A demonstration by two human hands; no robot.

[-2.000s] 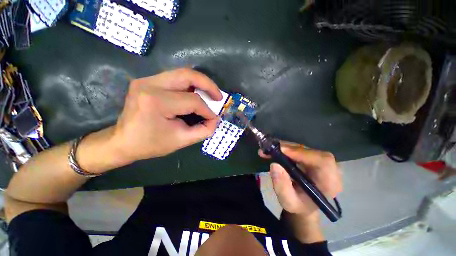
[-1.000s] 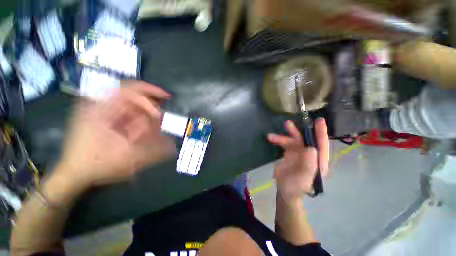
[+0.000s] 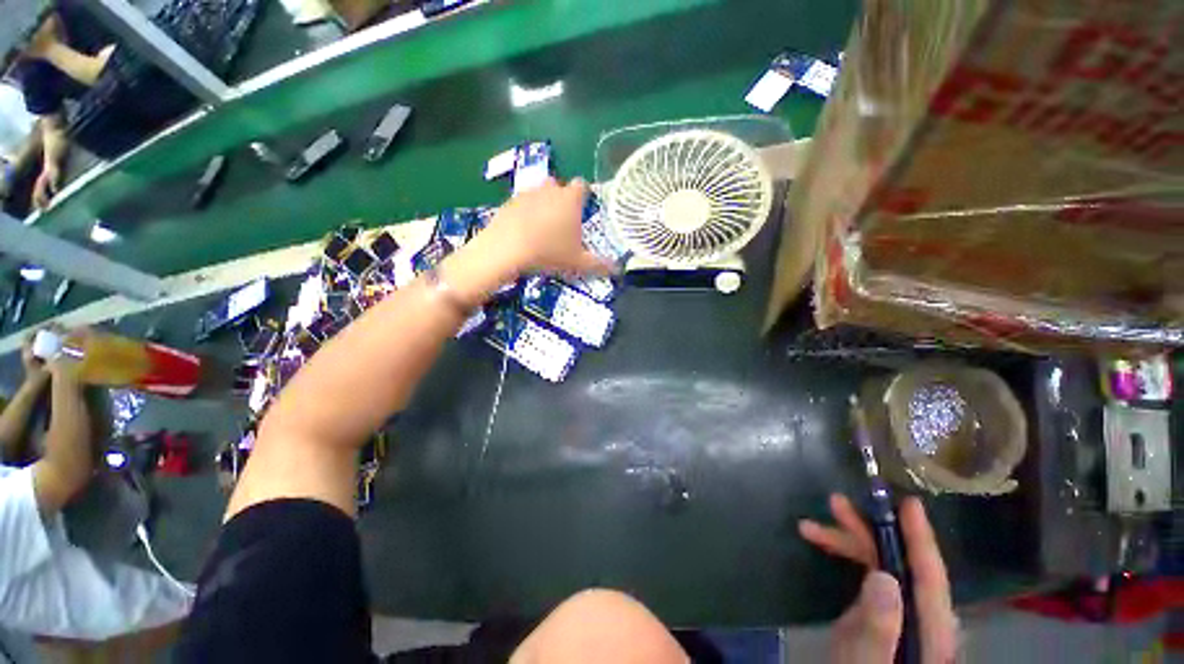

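Note:
My left hand (image 3: 552,231) reaches far forward over the boards at the bench's back edge. A mainboard with a white LCD module at its side (image 3: 530,164) lies at the conveyor edge, partly hidden by the hand; I cannot tell whether the fingers grip it or another board. My right hand (image 3: 893,590) holds the black soldering iron (image 3: 888,534) at lower right, its tip pointing up beside the round brownish container (image 3: 1005,448), which has silvery bits inside. Waiting mainboards (image 3: 538,348) lie below my left hand. The pile of LCD modules (image 3: 308,309) is left of them, partly behind my forearm.
A cream desk fan (image 3: 688,204) stands at the back, beside a large cardboard box (image 3: 1013,195) at back right. The green conveyor (image 3: 455,81) carries several devices and boards. Another person's arms and white sleeve (image 3: 52,519) are at far left, near a yellow-red object (image 3: 140,366).
The view has swung up and forward. My left hand has moved from the mat to the conveyor edge. The soldered board has left the mat. The iron's tip has moved out of the container to its left side.

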